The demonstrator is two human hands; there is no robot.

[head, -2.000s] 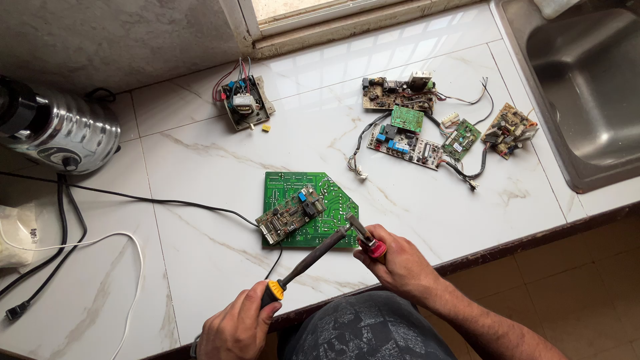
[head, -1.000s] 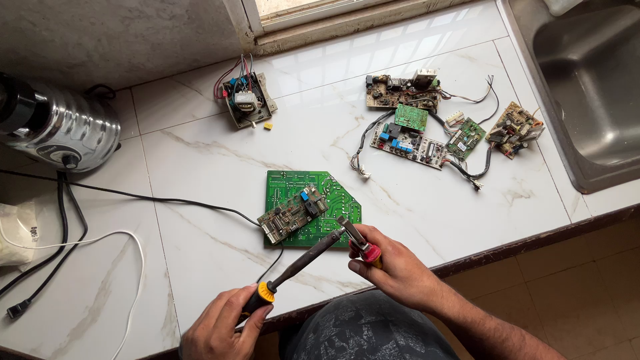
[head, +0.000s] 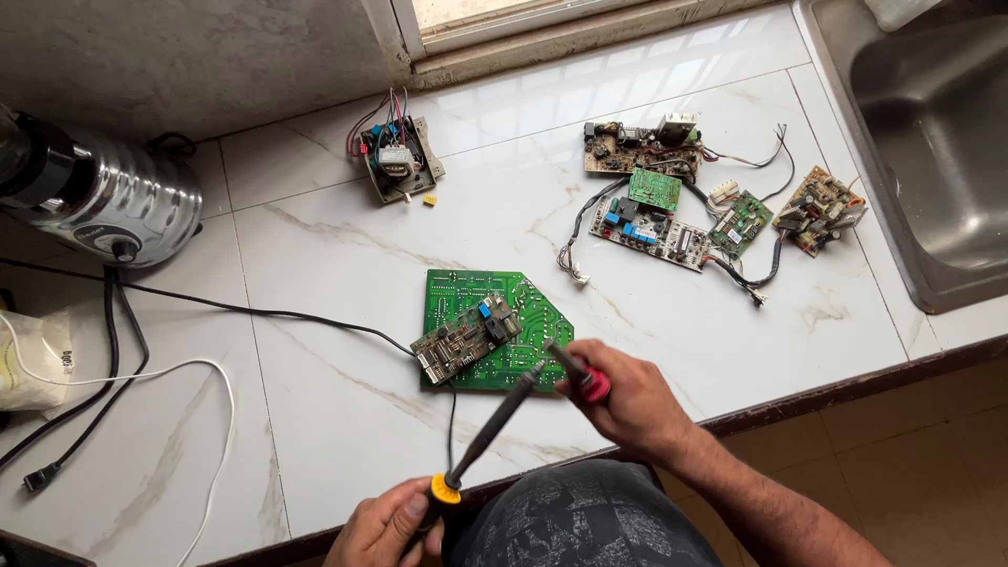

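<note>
My left hand (head: 390, 524) grips the handle of a soldering iron (head: 492, 429) with a yellow collar and a dark barrel. Its tip points up and right, over the lower right part of a large green circuit board (head: 543, 315). In my right hand (head: 630, 394) is a red-handled hand tool (head: 587, 378), perhaps pliers, its metal end close to the iron's tip; whether they touch I cannot tell. A smaller brown circuit board (head: 465, 339) with a blue component lies across the green board. A black cord passes behind the small board and down toward my left hand.
Several wired circuit boards (head: 650, 236) lie at the right, near a steel sink (head: 929, 157). A module with a transformer (head: 398, 161) sits by the window. At the left are a chrome blender base (head: 134, 205), black cords, a white cable (head: 228, 394) and a plastic bag (head: 35, 358).
The red-handled tool has swung so that its metal end points more up and left. Both hands keep hold of their tools near the green board.
</note>
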